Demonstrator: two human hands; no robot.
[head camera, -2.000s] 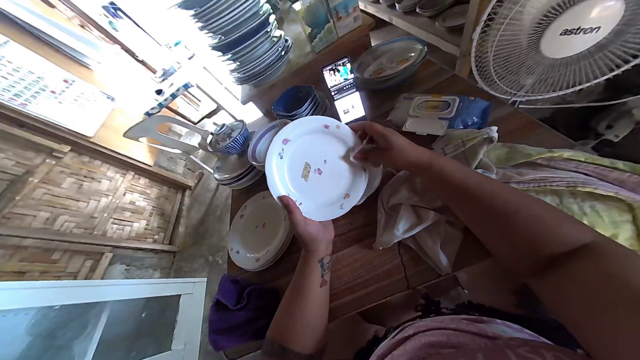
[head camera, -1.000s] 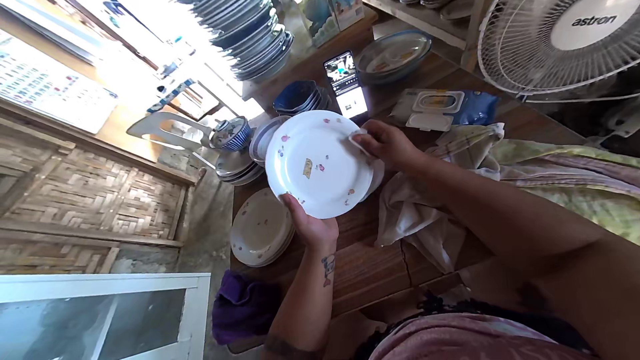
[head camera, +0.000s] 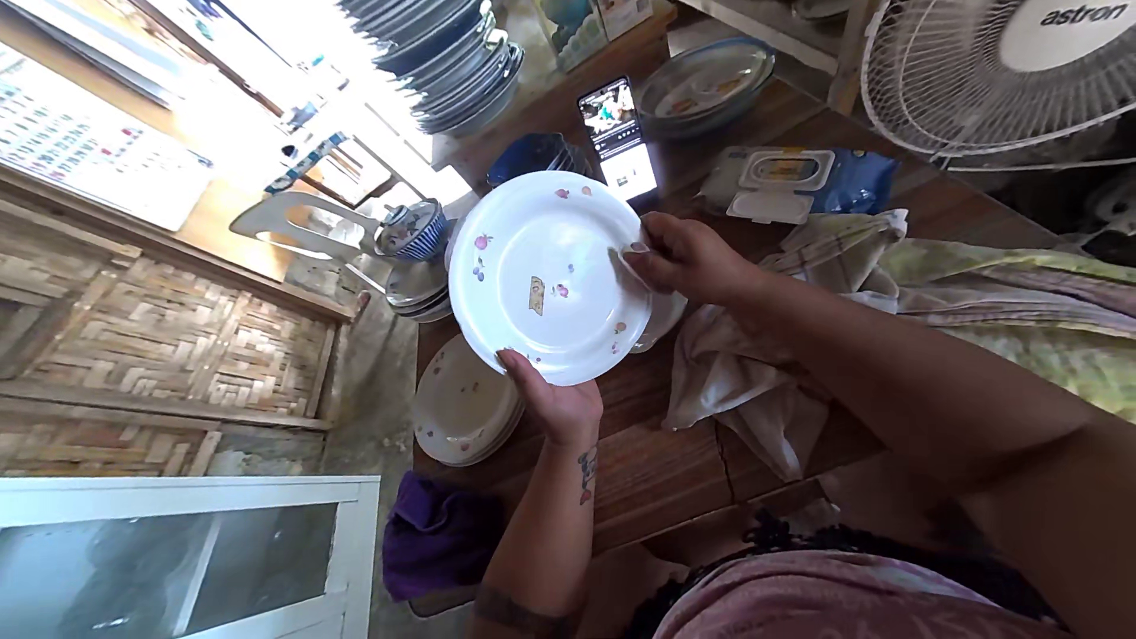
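A white plate with small fruit prints and a tan sticker (head camera: 537, 295) on its face is tilted up in front of me. My left hand (head camera: 561, 404) grips its lower rim, thumb over the edge. At the right rim, my right hand (head camera: 688, 257) holds the plate between thumb and fingers; whether a wipe or cloth is pinched there, I cannot tell. Below and left of the held plate lies a stack of similar printed plates (head camera: 461, 408) on the wooden table (head camera: 639, 479). Another pale dish (head camera: 664, 321) shows partly behind the plate.
A cloth (head camera: 737, 382), a wet-wipes pack (head camera: 852, 182), a lit phone (head camera: 619, 133) and glass dishes (head camera: 701, 84) lie rightward and behind. Tall stacked plates (head camera: 470, 80), blue bowls (head camera: 532, 155) and a lidded bowl (head camera: 413, 232) stand beyond. A fan (head camera: 994, 80) is at upper right, purple cloth (head camera: 439, 537) at lower left.
My right hand has shifted slightly along the plate's right rim, from resting over its upper right face two seconds ago. The left hand keeps its hold.
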